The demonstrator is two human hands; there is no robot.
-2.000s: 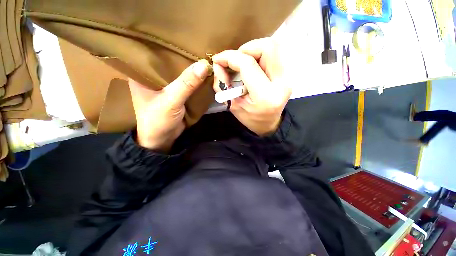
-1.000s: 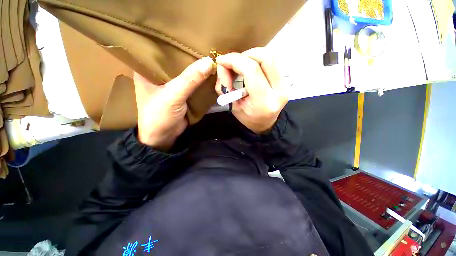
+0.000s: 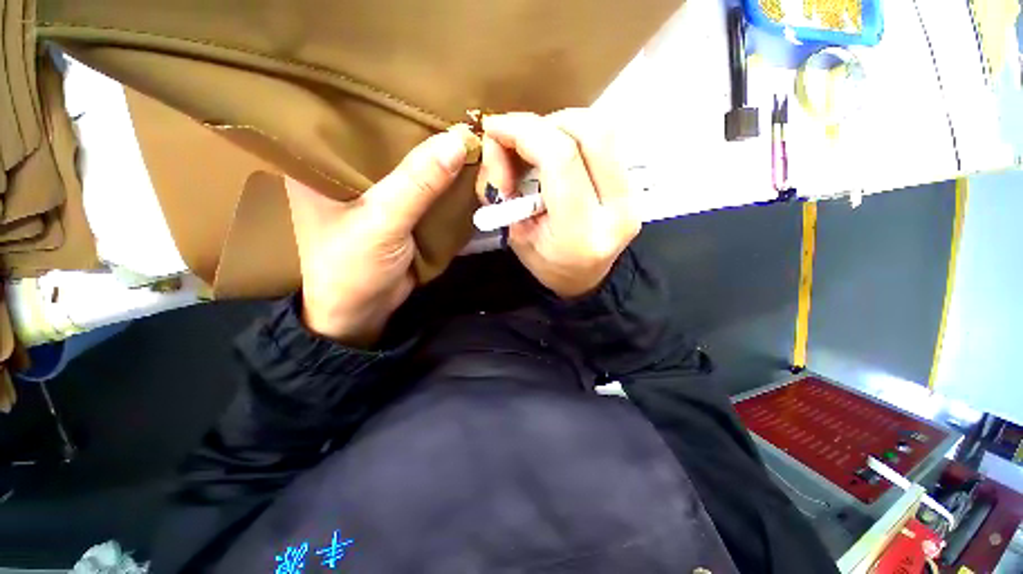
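A large tan bag panel (image 3: 449, 56) with a stitched seam lies in front of me, its near part folded. A tiny gold fitting (image 3: 475, 117) shows beside the seam at my fingertips. My left hand (image 3: 376, 241) grips the panel's near edge, thumb on top beside the fitting. My right hand (image 3: 572, 196) has its thumb and index finger at the fitting and holds a white pen-like tool (image 3: 507, 213) in its palm. The tool's tip is hidden. A small yellowish piece is at my left thumb tip.
Layered tan panels (image 3: 31, 157) lie at the left. At the upper right are a blue tray (image 3: 785, 43) of gold bits, a small hammer (image 3: 740, 121), pink-handled snips (image 3: 780, 163) and a tape roll (image 3: 831, 84). A red-topped machine (image 3: 836, 432) stands at the lower right.
The panel shifted slightly between frames. My fingers remain at the fitting, and my right hand's grip and the white tool moved slightly left.
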